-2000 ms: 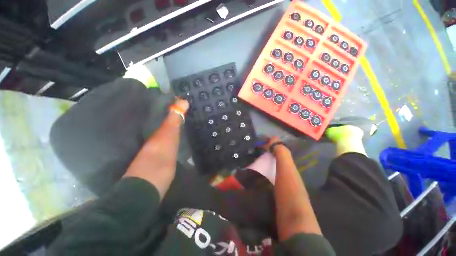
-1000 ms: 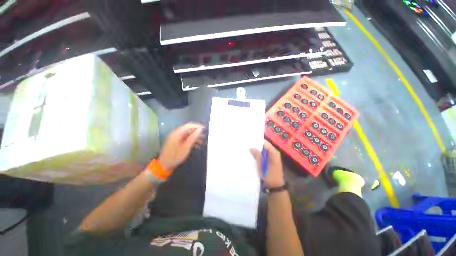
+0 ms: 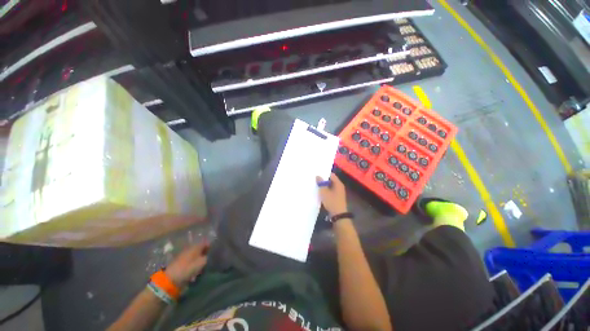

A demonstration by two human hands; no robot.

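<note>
A clipboard with white paper [image 3: 294, 191] lies tilted on my lap, its metal clip at the top. My right hand [image 3: 331, 192] is at the paper's right edge and holds a blue pen [image 3: 325, 183]. My left hand [image 3: 189, 260] is low at the left, away from the clipboard, beside my thigh. Its fingers are partly bent, and I see nothing clear in it. The red parts tray [image 3: 422, 189] lies on the floor to the right of the clipboard, with small dark round parts grouped in its slots.
A large taped pale box [image 3: 129, 168] stands at the left. Black racks with pale edges [image 3: 310, 32] are ahead. A blue plastic stool [image 3: 540, 262] is at the lower right. Yellow lines [image 3: 475, 181] run along the floor. My shoes flank the tray area.
The black tray seen earliest is out of view. The clipboard came into view and has since tilted. My left hand has moved down and left from it. My right hand still holds the pen.
</note>
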